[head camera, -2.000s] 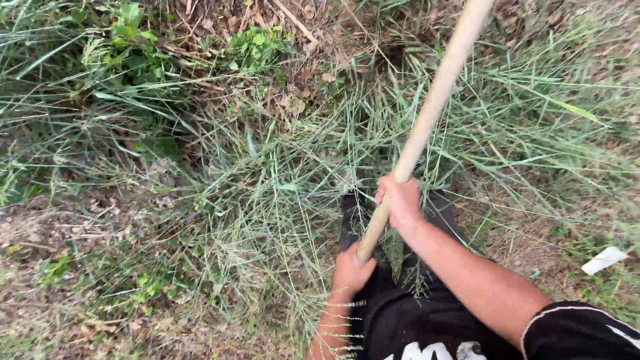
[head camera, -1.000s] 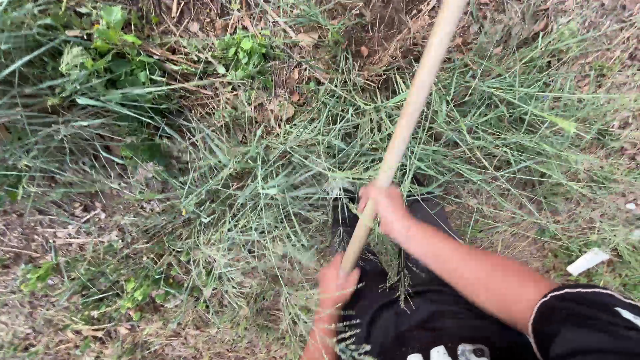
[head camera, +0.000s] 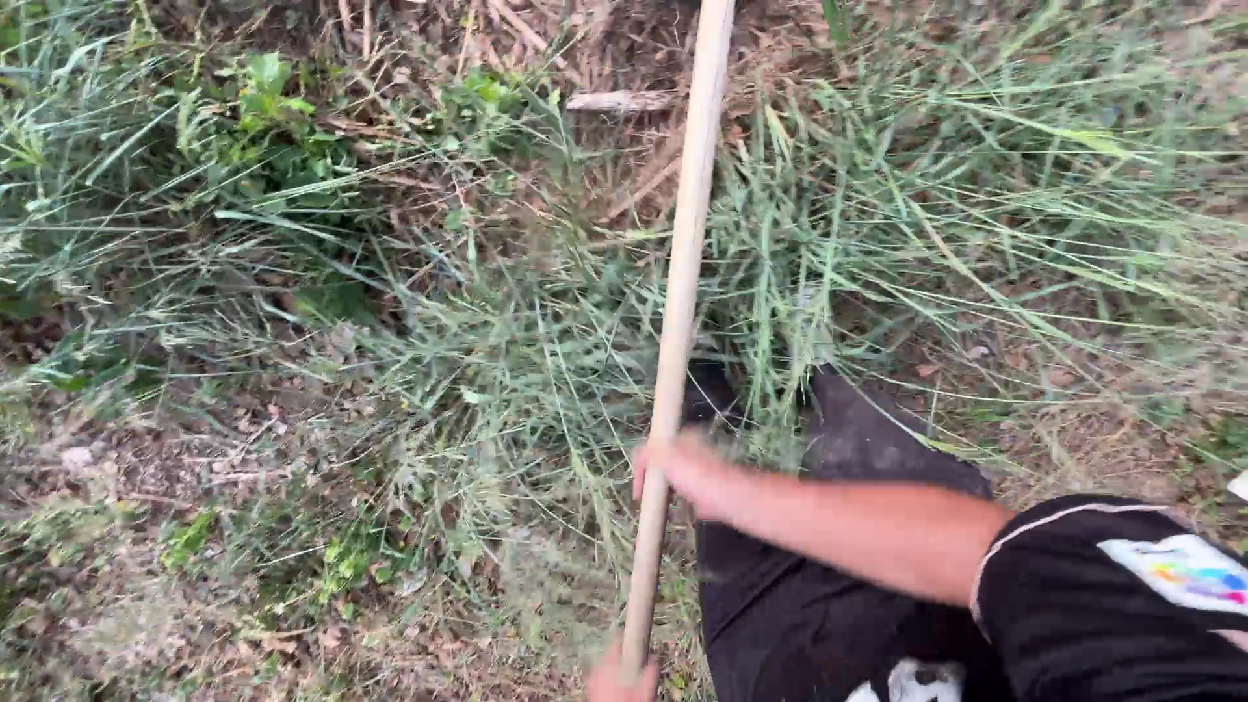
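A long wooden pole handle (head camera: 685, 234) runs from the top edge, right of centre, down to the bottom edge, tilted slightly. My right hand (head camera: 678, 468), blurred, is closed around its lower part. Lower down, my left hand (head camera: 621, 675) grips the handle near its bottom end and is partly cut off by the frame edge. The far end of the handle leaves the view at the top, so whatever it carries is hidden. Long green grass (head camera: 780, 253) lies around and behind the handle, some of it over my lower legs in dark trousers (head camera: 868, 439).
Tangled grass and leafy weeds (head camera: 273, 127) cover the upper left. A short piece of wood (head camera: 620, 101) lies on brown litter near the top. Dry soil with small weeds (head camera: 190, 536) spreads at the lower left. A white object (head camera: 1240, 485) shows at the right edge.
Both hands stay on the handle. The handle stands more upright in view than before, and my left hand has moved toward the bottom edge. My hands now look farther apart along it.
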